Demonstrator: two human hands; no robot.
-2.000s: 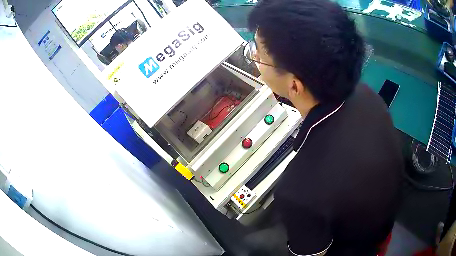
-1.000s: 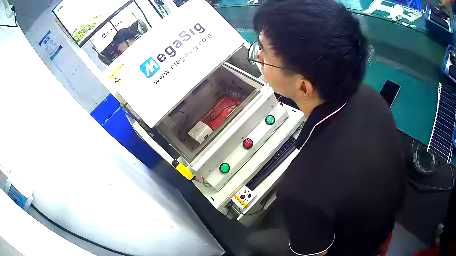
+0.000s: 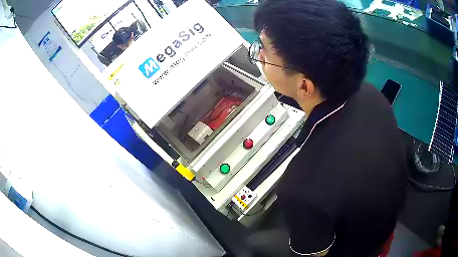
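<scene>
Neither of my hands is in the picture. The off-white shield box (image 3: pixel 183 164) stands in front of me with its lid (image 3: pixel 173 55), marked "MegaSig", tilted open. Inside are a small white block (image 3: pixel 200 132) and a red base (image 3: pixel 221 113) with thin cables. A green button (image 3: pixel 225 168), a red button (image 3: pixel 248 143) and another green button (image 3: pixel 270 119) sit in a row on the box front. Below them are a black keyboard (image 3: pixel 271 163), partly hidden by a person, and a small white and yellow control panel (image 3: pixel 244 198).
A person in a black polo (image 3: pixel 346 175) stands at the right, head towards the box. A large white surface (image 3: pixel 90 165) fills the left. Behind are a monitor (image 3: pixel 93 20) and a blue bin (image 3: pixel 125 133). A smartphone (image 3: pixel 391 91) and a striped strip (image 3: pixel 444 123) lie on the green bench.
The person's head has shifted slightly right since the oldest frame. A dark-haired figure behind the lid has changed posture. The box and its contents look the same.
</scene>
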